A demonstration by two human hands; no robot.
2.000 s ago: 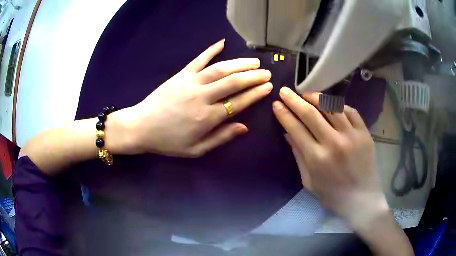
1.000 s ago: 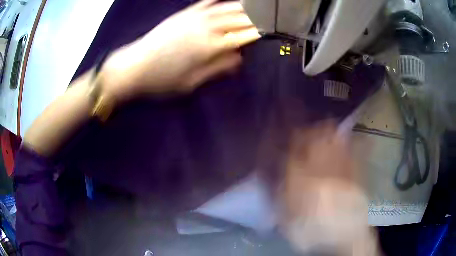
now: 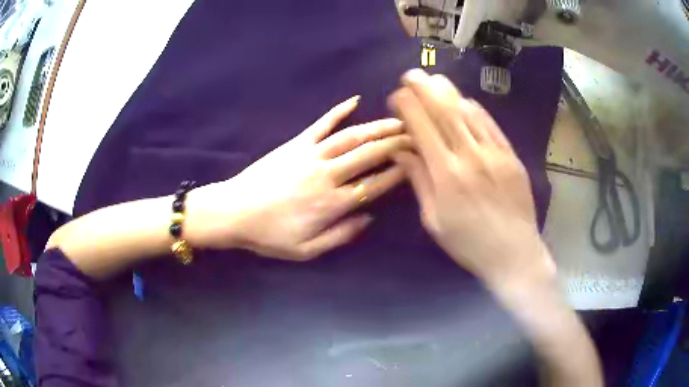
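A large dark purple fabric panel (image 3: 249,91) lies under the sewing machine head (image 3: 521,30) and spreads toward the wearer. My left hand (image 3: 302,189) rests on it palm down, fingers apart, below left of the needle area. My right hand (image 3: 468,166), slightly blurred, is over the panel just below the presser foot area (image 3: 428,55). Its fingertips meet or overlap those of my left hand. Neither hand shows a tool. The space under the right palm is hidden.
Fabric scissors (image 3: 616,204) with black handles lie right of the panel on the pale machine table (image 3: 582,261). A ridged knob (image 3: 495,79) hangs from the machine. A red object (image 3: 16,234) is at the left edge. Blue crate-like parts (image 3: 657,344) show at lower right.
The panel has shifted and now covers the pale piece seen before at the bottom. My right hand has moved up from the lower right to the left fingertips. The machine head looks higher in view.
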